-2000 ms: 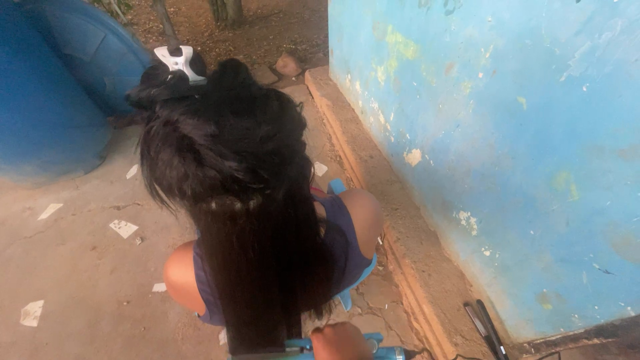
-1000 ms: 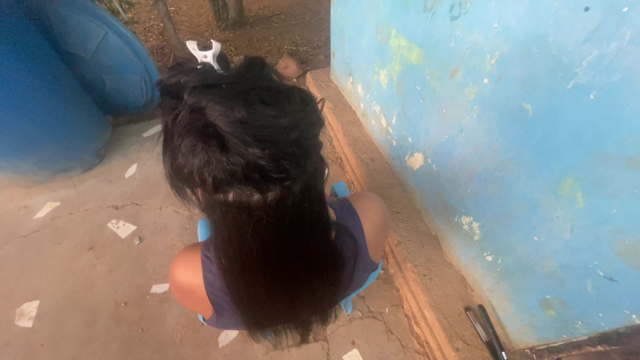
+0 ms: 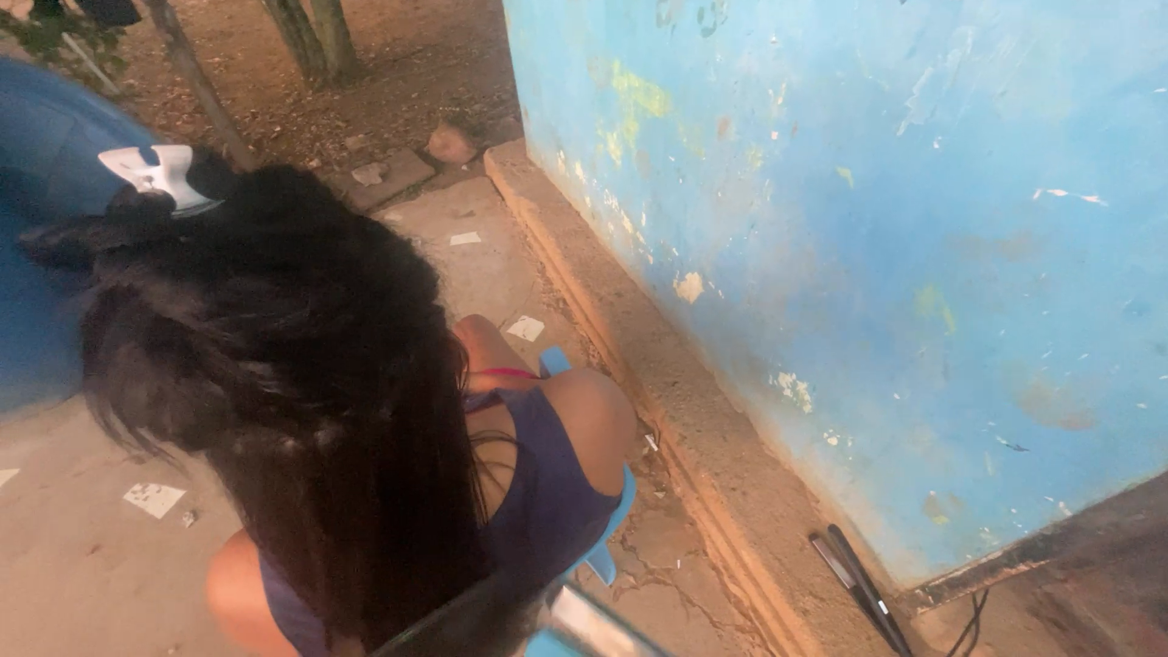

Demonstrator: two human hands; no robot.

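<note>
A seated person's long dark hair [image 3: 347,511] hangs down the back, and its upper part is gathered up with a white claw hair clip [image 3: 162,178]. The person wears a dark blue sleeveless top [image 3: 557,474] and sits on a light blue plastic chair [image 3: 613,534]. At the bottom edge, close to the ends of the hair, a blurred tool with a shiny, pale bar [image 3: 598,620] reaches into view; its kind cannot be told. Neither my left hand nor my right hand shows, so what holds the tool is hidden.
A black flat iron [image 3: 858,584] lies open on the concrete ledge [image 3: 675,383] along the blue painted wall [image 3: 821,228]; a dark cord [image 3: 975,620] is near it. A large blue plastic barrel [image 3: 36,338] stands at the left. Stones [image 3: 450,144] and tree trunks [image 3: 310,41] are farther back.
A hand with a blue tool showed at the hair ends two seconds ago; no hand shows now. The head of hair has shifted left in view, and a blurred tool has appeared at the bottom edge.
</note>
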